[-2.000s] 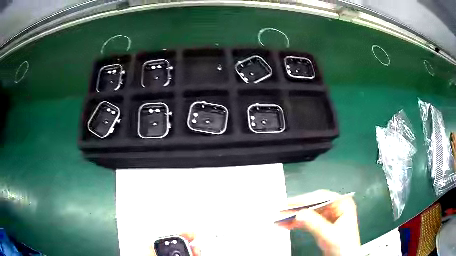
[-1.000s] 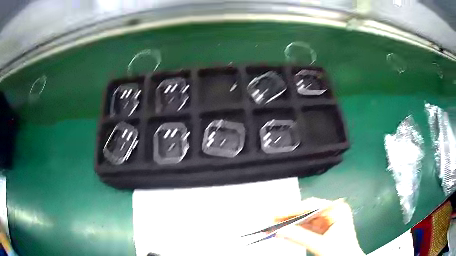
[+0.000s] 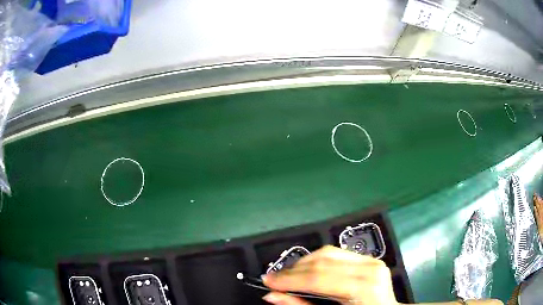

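The black foam tray (image 3: 250, 241) lies across the bottom of the view, its lower part cut off. Watch housings with bright rims sit in its back pockets: one at far left (image 3: 83, 292), one beside it (image 3: 144, 292), one at far right (image 3: 361, 240). Another housing (image 3: 290, 258) is partly covered by my right hand. My right hand (image 3: 333, 275) is over the tray, holding dark tweezers (image 3: 256, 282) that point left into the empty middle pocket. A small pale dot (image 3: 240, 276) shows at their tip. My left hand is not in view.
Clear plastic bags (image 3: 474, 259) and a ribbed one (image 3: 520, 232) lie on the green mat (image 3: 238, 155) at right. A pale ledge (image 3: 238, 74) runs behind. A blue bin (image 3: 89, 41) and clear plastic (image 3: 9, 89) are at upper left.
The view has tilted up towards the ledge, so the tray sits lower and the white paper is out of view. My right hand has moved with the tweezers from the paper to the tray.
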